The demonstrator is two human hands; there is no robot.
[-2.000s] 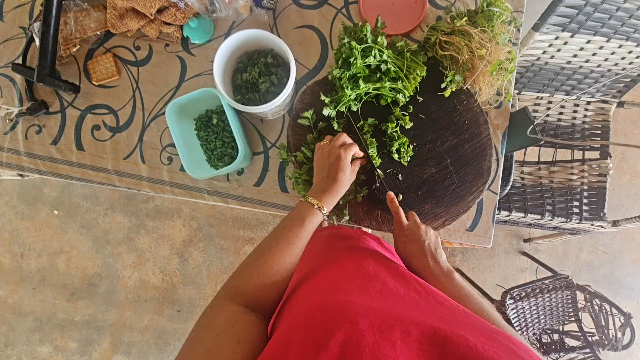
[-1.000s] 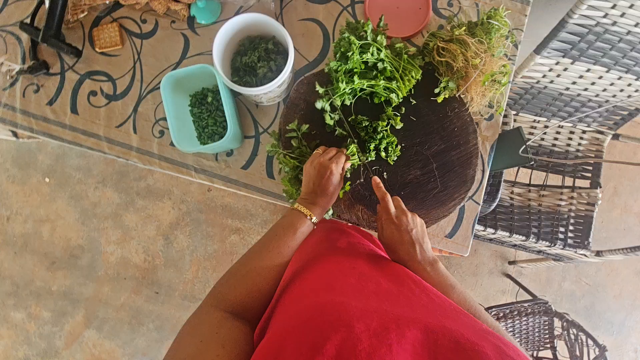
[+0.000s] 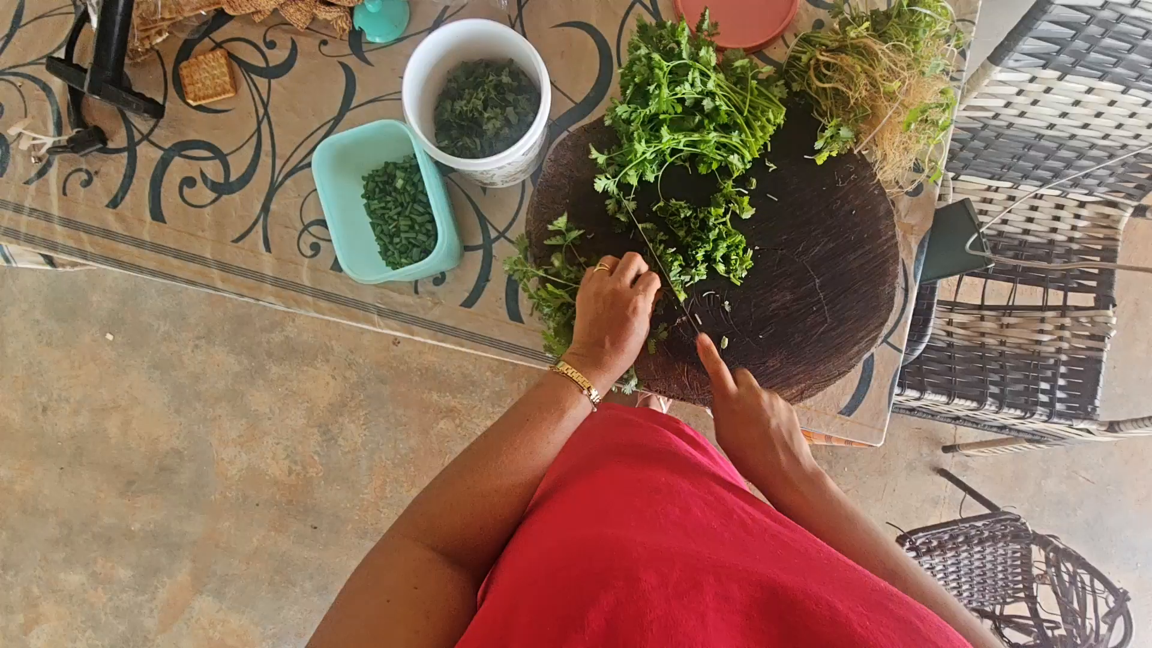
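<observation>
My left hand [image 3: 616, 310], with a ring and a gold bracelet, grips a bunch of leafy herbs [image 3: 553, 292] at the lower left of a dark round wooden board [image 3: 810, 279]. In my right hand [image 3: 751, 409] is a knife [image 3: 661, 261], seen edge-on, its blade just right of my left fingers and my index finger laid along its top. Chopped herbs [image 3: 706, 238] lie beside the blade. Behind them a larger pile of cilantro-like herbs [image 3: 693, 108] rests on the board. Herb roots and stems [image 3: 877, 85] lie at the board's upper right edge.
Left of the board stand a white tub [image 3: 423, 94] of leafy greens and a turquoise container [image 3: 328, 198] of chopped greens. A red lid [image 3: 747, 18], a cracker [image 3: 207, 76] and a black stand [image 3: 108, 72] are farther back. Woven chairs [image 3: 1026, 306] stand at the right.
Both hands remain at the lower part of the board, around the herbs and knife. The view has shifted slightly.
</observation>
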